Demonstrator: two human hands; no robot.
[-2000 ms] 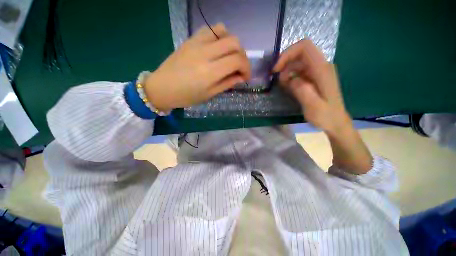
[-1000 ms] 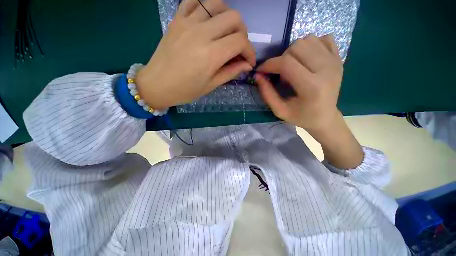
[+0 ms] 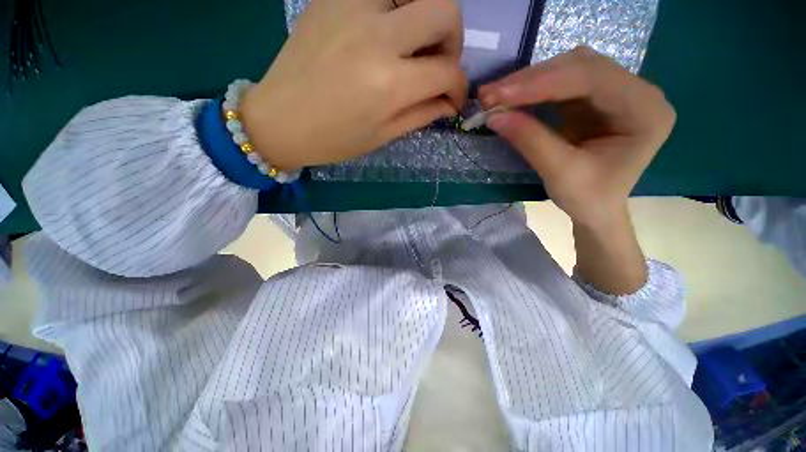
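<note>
The phone or tablet body (image 3: 499,62) lies inner face up, with a white strip (image 3: 480,39) on its violet-grey face; the frame cuts off its top. My left hand (image 3: 362,88) covers its left side, fingertips at the lower end. A bit of thin black cable (image 3: 398,3) shows between my left fingers at the top edge. My right hand (image 3: 583,124) pinches a small pale piece (image 3: 477,118) between thumb and index finger at the body's lower right end. A thin dark wire (image 3: 471,157) trails below. The exact contact point is too small to tell.
Bubble wrap (image 3: 402,159) lies under the body on the green mat (image 3: 733,106). Black cable strands (image 3: 31,40) are at the far upper left. A white card edge (image 3: 5,203) shows at the left rim. A blue bin (image 3: 729,375) is at the lower right, below the table.
My right hand has shifted right and now shows a pale piece in its fingertips. My left fingertips stay at the body's lower end. The view has shifted, moving the body rightward and up.
</note>
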